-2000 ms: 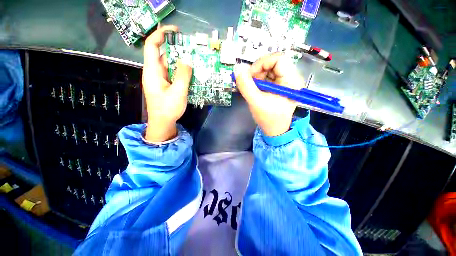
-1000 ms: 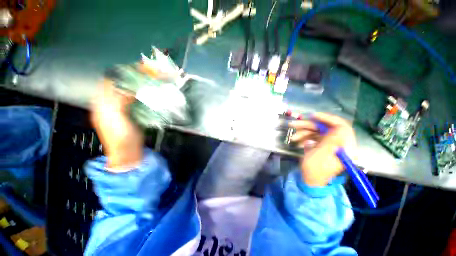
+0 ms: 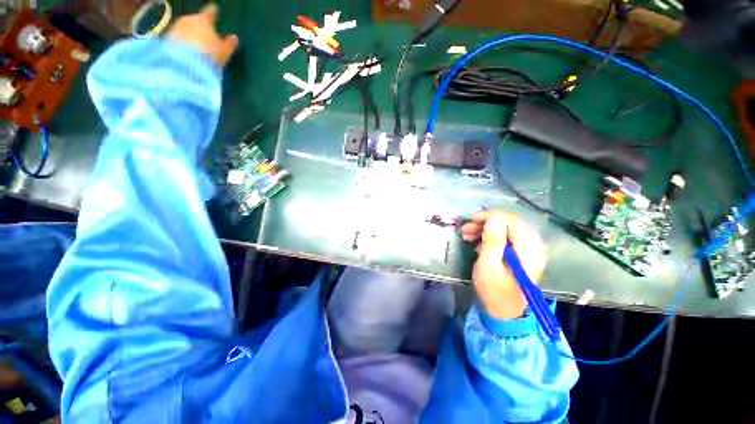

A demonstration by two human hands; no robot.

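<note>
A glare-white circuit board lies on the clear sheet, its far edge at the plugs of the black fixture. My right hand holds a blue pen-like tool against the palm. Its thumb and forefinger are at a small red-ended plug at the board's right side; whether they grip it is unclear. My left hand is reached out far left, by a yellowish tape roll, fingers apart, with nothing visible in it. A green board lies beside my left sleeve.
Two more boards stand at the right. A blue cable arches over black cables and a long black item. White strips lie behind the fixture. An orange box stands far left.
My left hand has let go of the board it held and moved far left and away. That board now lies left of the sheet. My right hand has shifted slightly left, still with the blue tool.
</note>
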